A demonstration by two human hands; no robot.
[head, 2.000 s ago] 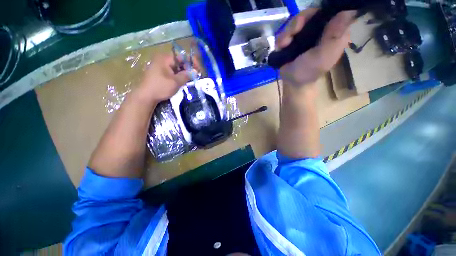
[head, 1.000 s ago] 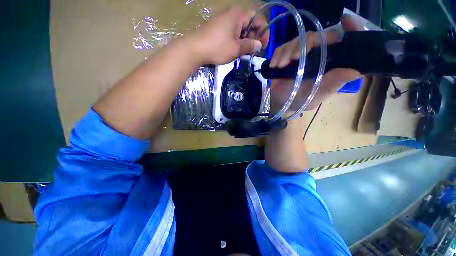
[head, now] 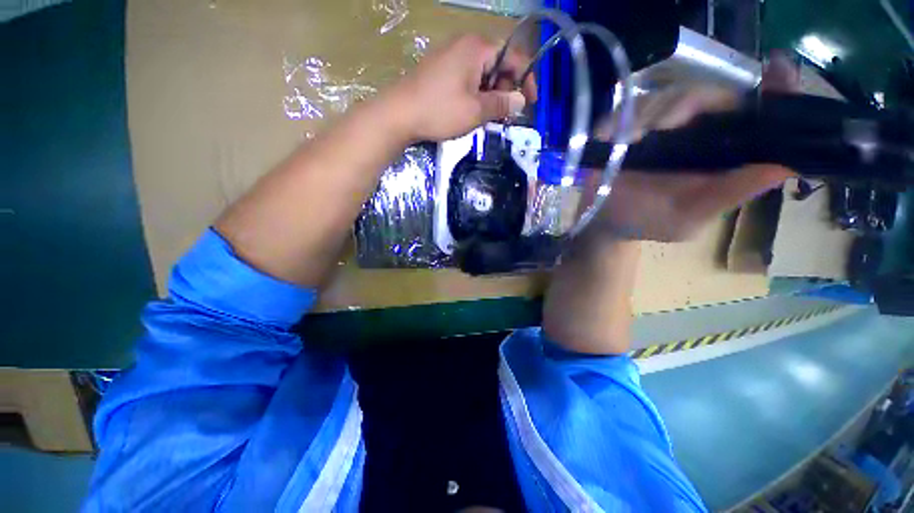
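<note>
A black headset ear cup [head: 485, 200] lies on the white pad [head: 444, 222] of the film-wrapped fixture [head: 399, 215]. Clear headband loops [head: 623, 125] arch up from it to the right. My left hand [head: 463, 90] pinches the headband near the cup's far end. My right hand [head: 681, 190] is blurred and holds a thick black electric screwdriver [head: 732, 140] lying sideways. Its tip is blurred behind the loops, right of the pad, and I cannot tell that it touches the cup.
Brown cardboard [head: 241, 150] lies under the work. A blue tray [head: 557, 75] and a silver-grey metal box [head: 702, 58] are beyond, partly hidden. Grouped black headsets [head: 864, 205] are at the right. Yellow-black floor marking [head: 742, 329] runs at the lower right.
Since two seconds ago the screwdriver has come from the feeder to the cup. Since one second ago its tip has moved right, away from the cup. My left hand keeps its hold.
</note>
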